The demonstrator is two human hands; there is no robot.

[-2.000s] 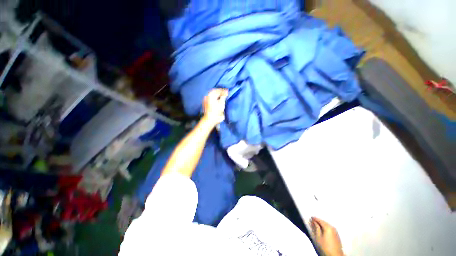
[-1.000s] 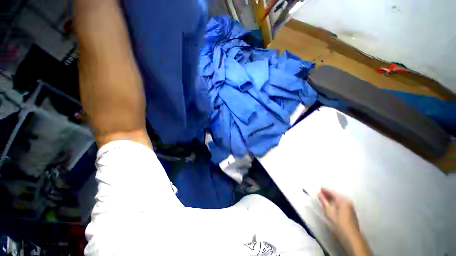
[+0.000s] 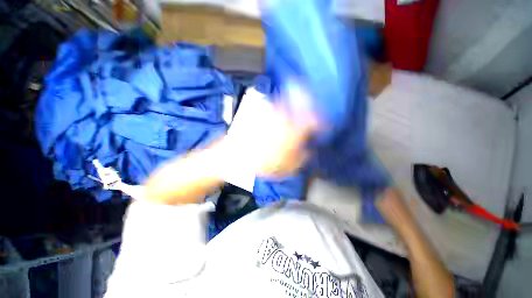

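Note:
A blue jacket (image 3: pixel 326 75) hangs blurred over the white ironing table in the middle of the view. My left hand (image 3: pixel 294 137) is blurred at its near left side and closed on the cloth. My right hand (image 3: pixel 388 201) is at the jacket's lower right edge; its fingers are hidden behind or in the cloth. The steam iron (image 3: pixel 431 187), dark with an orange-red hose end, lies on the table at the right. A crumpled pile of blue jackets (image 3: pixel 140 110) is at the left, with small white labels on it.
The white ironing table (image 3: pixel 461 134) stretches right to a grey wall. Cardboard (image 3: pixel 213 24) and a red object (image 3: pixel 410 35) are at the back. A dark long tool (image 3: pixel 506 247) lies at the right edge. A metal rack (image 3: pixel 29 273) is at lower left.
The view has turned right, bringing the iron into sight. My left hand and a blue jacket have moved from the left to over the table. My right hand is now at the jacket.

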